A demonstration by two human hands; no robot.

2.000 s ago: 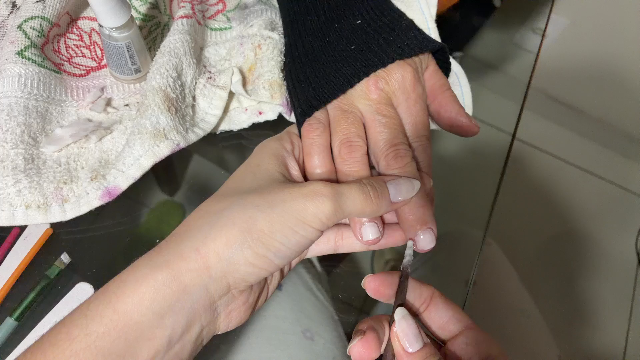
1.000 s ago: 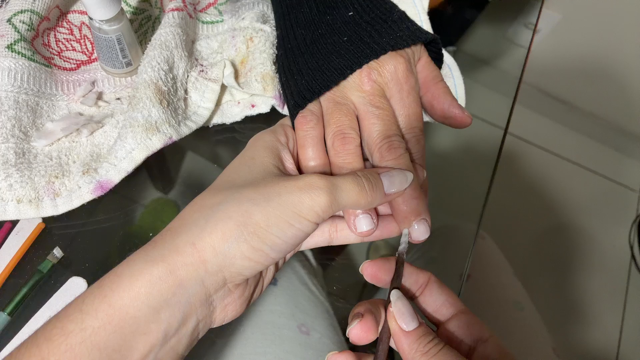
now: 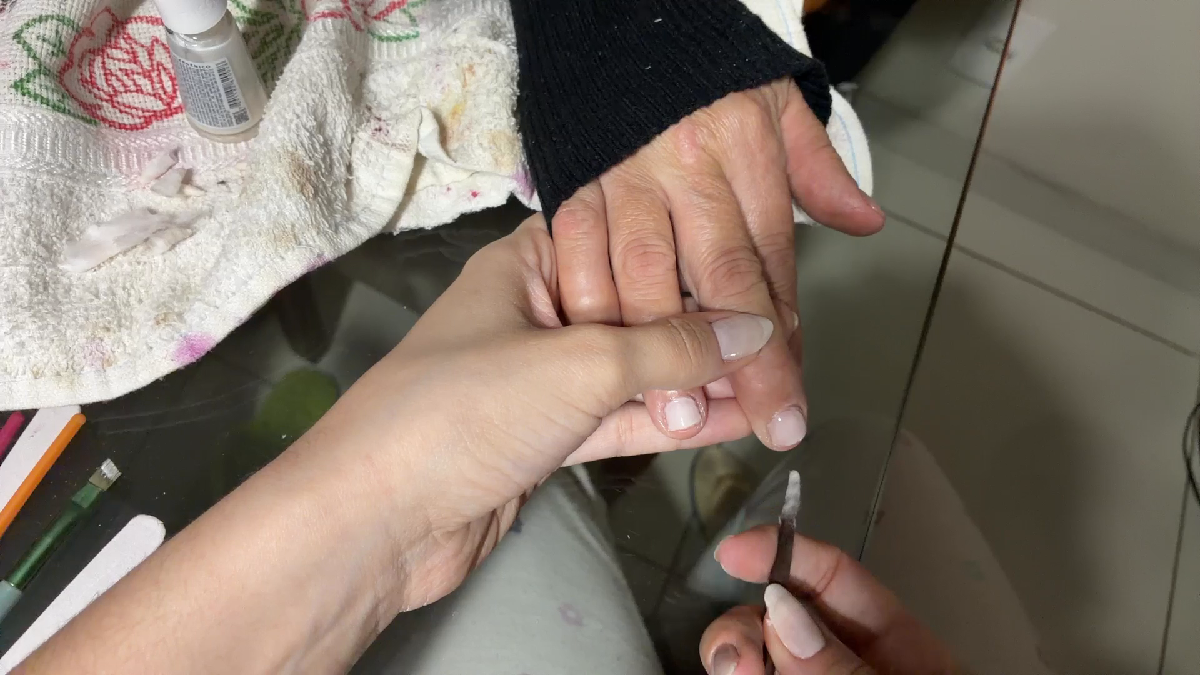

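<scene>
My left hand (image 3: 562, 375) grips the fingers of another person's hand (image 3: 712, 197), thumb on top and a finger underneath. That hand comes out of a black ribbed knit sleeve (image 3: 647, 84), with two light-coloured nails pointing down. Between the thumb and fingers of my right hand (image 3: 816, 600) is a slim dark metal manicure tool (image 3: 786, 544), its flat tip coated in white residue. The tip points up, a little below the person's lowest fingertip and apart from it. The tool's lower end is hidden.
A stained white towel (image 3: 281, 216) with stitched flowers lies at the upper left, bearing a small bottle (image 3: 217, 80) and crumpled white scraps (image 3: 122, 234). At the lower left are a green-handled brush (image 3: 56, 539), an orange stick (image 3: 39, 473) and a white nail file (image 3: 89, 591) on dark glass.
The tool in my right hand was at the edge of the person's lowest fingertip; it has moved down, off the finger. My left hand keeps its hold.
</scene>
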